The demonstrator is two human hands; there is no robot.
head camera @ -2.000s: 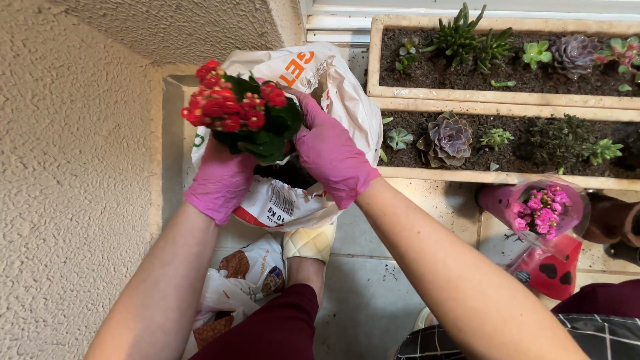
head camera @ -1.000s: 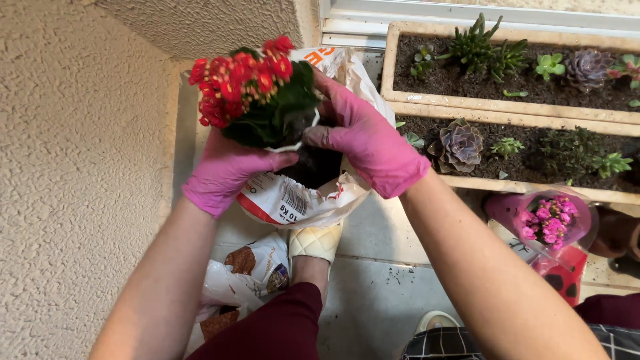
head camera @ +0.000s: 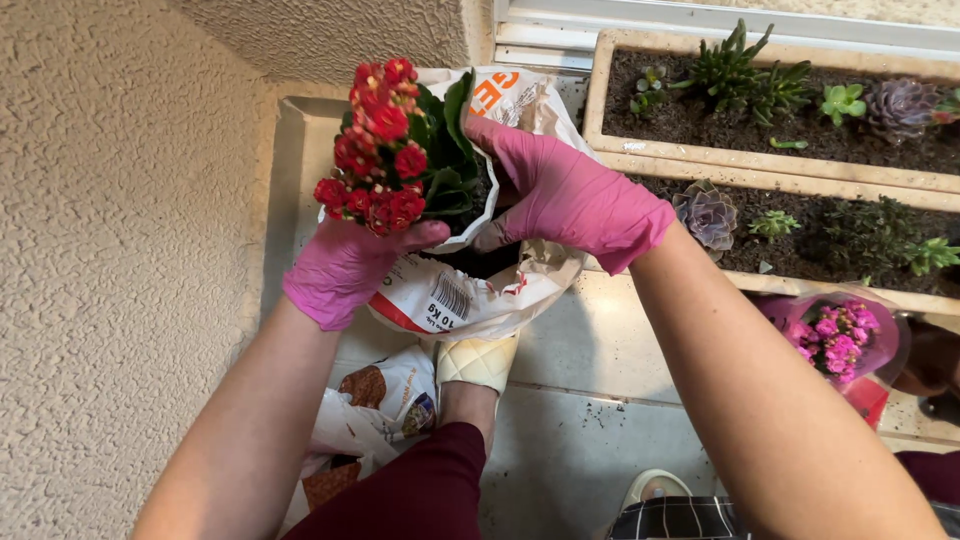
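Note:
Both my hands wear pink gloves and hold a white-rimmed pot (head camera: 487,199) between them, tilted to the left. In it grows a red-flowered kalanchoe (head camera: 386,157) with dark green leaves, and dark soil shows inside the rim. My left hand (head camera: 356,259) supports the pot from the lower left, its thumb near the rim. My right hand (head camera: 562,187) grips the pot's right side, with dirt on the thumb. Directly beneath is an open white plastic soil bag (head camera: 480,304) with dark soil inside. The pot's underside is hidden.
Two long planters of succulents, the rear one (head camera: 600,97) and the front one (head camera: 757,281), stand at the right. Pink flowers in a wrapper (head camera: 836,341) are below them. A textured wall (head camera: 127,187) rises at left. Another plastic bag (head camera: 375,401) lies beside my slipper (head camera: 476,360).
The potted kalanchoe now leans further left, showing the rim and soil more. My right hand has gone from the flower side two seconds ago to the pot's right side.

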